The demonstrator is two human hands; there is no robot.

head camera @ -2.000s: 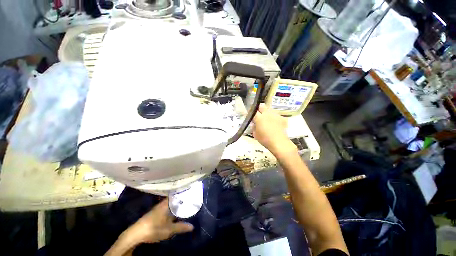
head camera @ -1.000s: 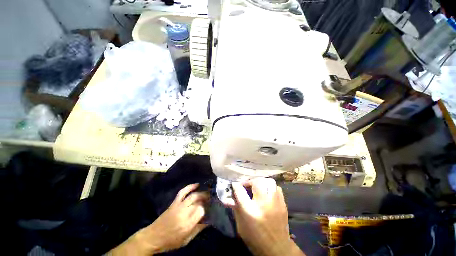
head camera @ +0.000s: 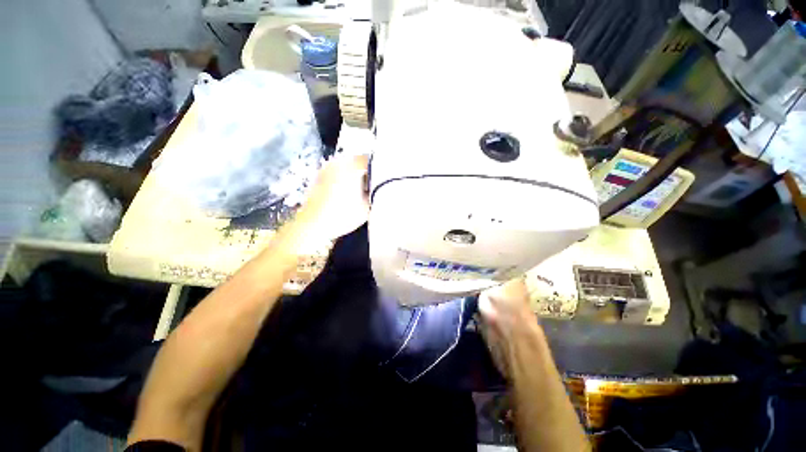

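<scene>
The cream-white sewing machine head [head camera: 482, 203] stands in front of me, with bright light under it. Dark denim cloth [head camera: 353, 353] with pale seam lines lies below the head and towards my lap. My left hand [head camera: 340, 194] is at the left side of the head, beside the loose white bits and the bag; its fingertips are hidden behind the head. My right hand [head camera: 505, 305] is at the right underside of the head, at the cloth's right edge; its fingers are partly hidden and blurred.
A whitish plastic bag [head camera: 252, 146] lies on the cream table [head camera: 177, 243] at left, with a blue-capped bottle [head camera: 320, 55] behind it. A cream handwheel [head camera: 356, 75] is left of the head. A control panel [head camera: 638, 187] and a dark bent arm [head camera: 658, 175] are at right.
My left hand has moved up and forward from the cloth to the left side of the head. My right hand has moved right, and the cloth with seam lines now shows under the light.
</scene>
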